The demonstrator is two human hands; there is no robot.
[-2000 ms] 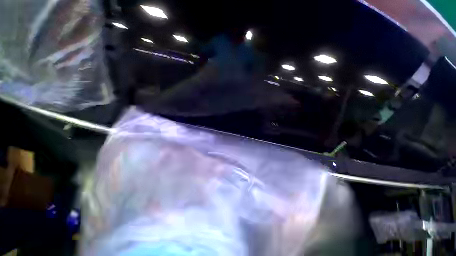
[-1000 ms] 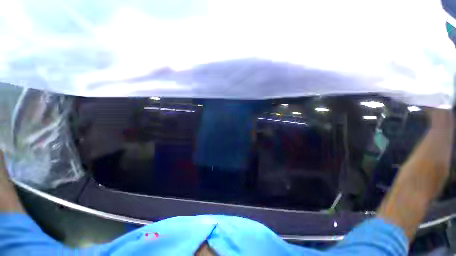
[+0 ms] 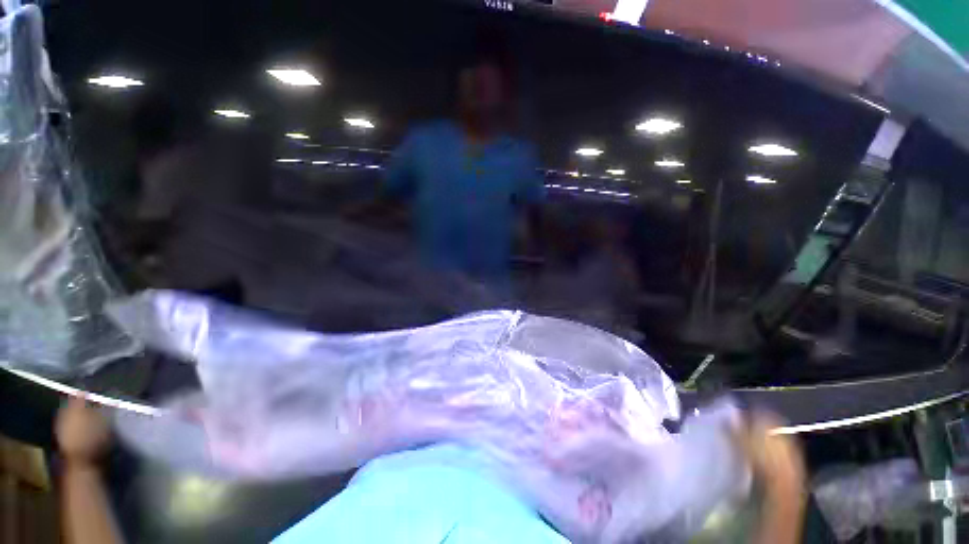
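Note:
A large glossy black television (image 3: 595, 255) fills the view, its screen reflecting ceiling lights and a person in blue. A translucent whitish protective bag (image 3: 425, 388) lies bunched and blurred across the near edge, between my hands and in front of my blue top. My right hand (image 3: 774, 457), bare and blurred, grips the bag's right end at the near edge. My left hand (image 3: 83, 427), bare and small, is at the near edge on the left, beside the bag's left end. Its fingers are too blurred to show a grip.
More clear crinkled film (image 3: 53, 244) covers the television's left end. A metal post (image 3: 940, 494) and pale film (image 3: 866, 494) are at the lower right. A brown cardboard piece (image 3: 23, 462) is at the lower left. Green floor (image 3: 946, 23) shows at the top right corner.
The white film that covered the upper view has come down to the near edge, uncovering most of the screen. My forearms have moved, and both hands now show low beside the bag.

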